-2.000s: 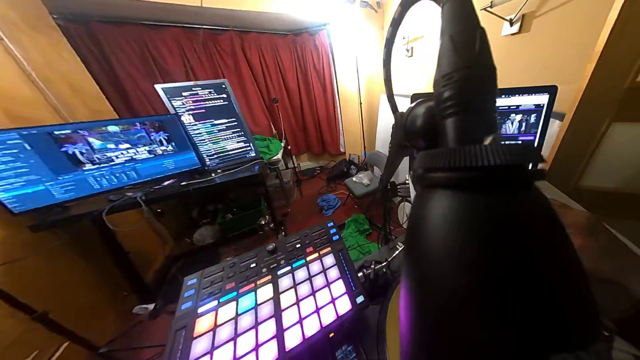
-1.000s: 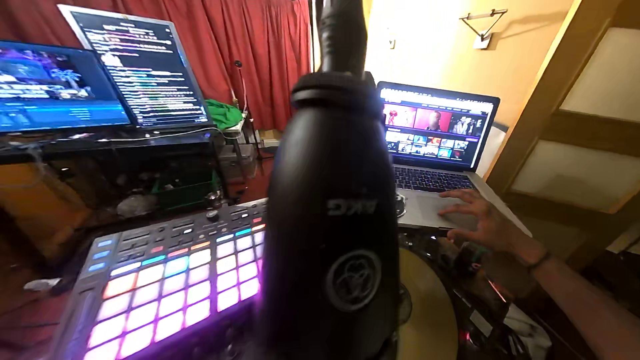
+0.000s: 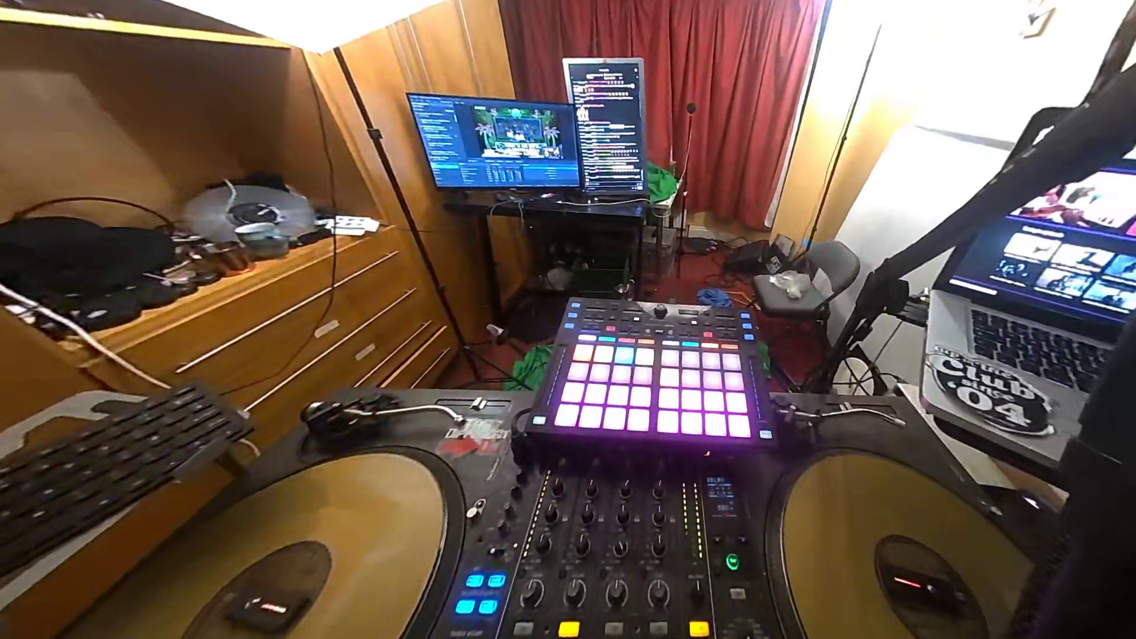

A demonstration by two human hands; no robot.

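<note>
Neither of my hands shows at this moment. A DJ mixer [image 3: 612, 550] with lit buttons lies between a turntable with a gold record [image 3: 355, 524] on the left and another turntable with a gold record [image 3: 834, 524] on the right. Above the mixer stands a pad controller [image 3: 657, 377], its pads glowing pink and white. At the right edge is an open laptop [image 3: 1047, 311] with a round sticker. A black keyboard [image 3: 115, 461] lies at the left.
A dark microphone boom arm [image 3: 976, 213] crosses the right side. Behind stand a wide monitor [image 3: 497, 142], an upright monitor [image 3: 608, 124] and a folding chair [image 3: 803, 284]. A wooden shelf [image 3: 240, 293] holds cups and dark things. A light stand [image 3: 390, 177] rises beside it.
The view has swung left and down since one second ago, when a hand was on the laptop. That hand is now out of view, and the microphone no longer blocks the middle.
</note>
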